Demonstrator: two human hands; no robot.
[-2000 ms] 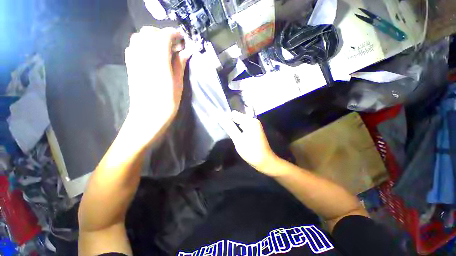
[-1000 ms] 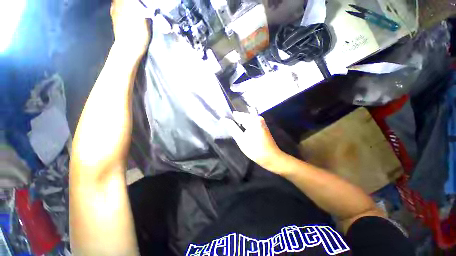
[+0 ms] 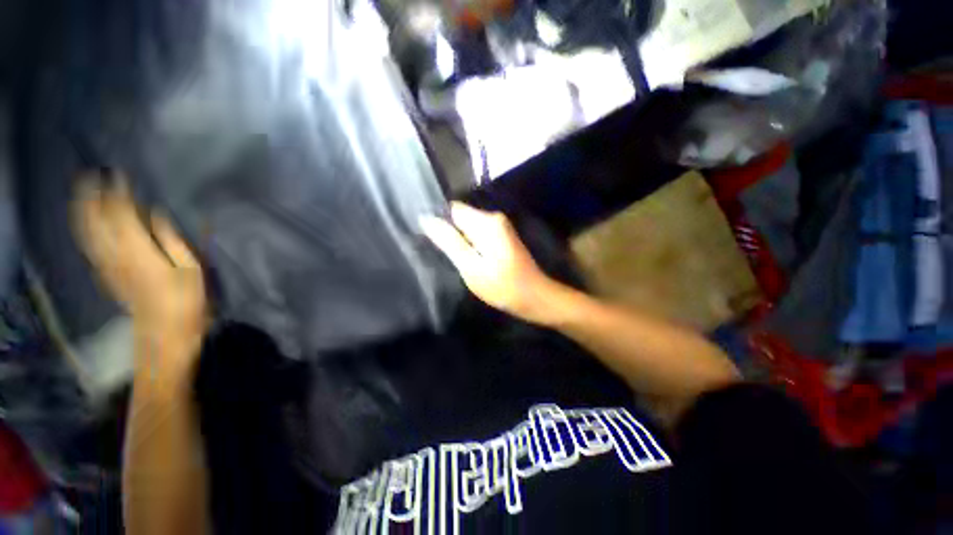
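A large dark grey fabric panel [image 3: 303, 209] covers the left and centre of the view and shines silver-white towards the top. My right hand [image 3: 491, 256] pinches the panel's right edge between thumb and fingers, near the table's front edge. My left hand [image 3: 141, 246] is blurred, at the far left over the panel, with its fingers spread. No grip of the left hand on the cloth shows. The machine [image 3: 491, 26] is blurred at the top centre, mostly cut off by the frame's edge; its needle area is not visible.
The pale machine table [image 3: 533, 105] is right of the panel. A crumpled clear plastic bag [image 3: 731, 125] hangs at its right edge. A tan wooden board [image 3: 669, 251] is below it. A red plastic basket [image 3: 836, 402] with blue, white and grey cloth [image 3: 883, 251] is at right.
My left hand has moved from the machine down and left over the cloth. The panel spreads wider across the left. My right hand still holds the edge. The view has shifted, cutting off the machine.
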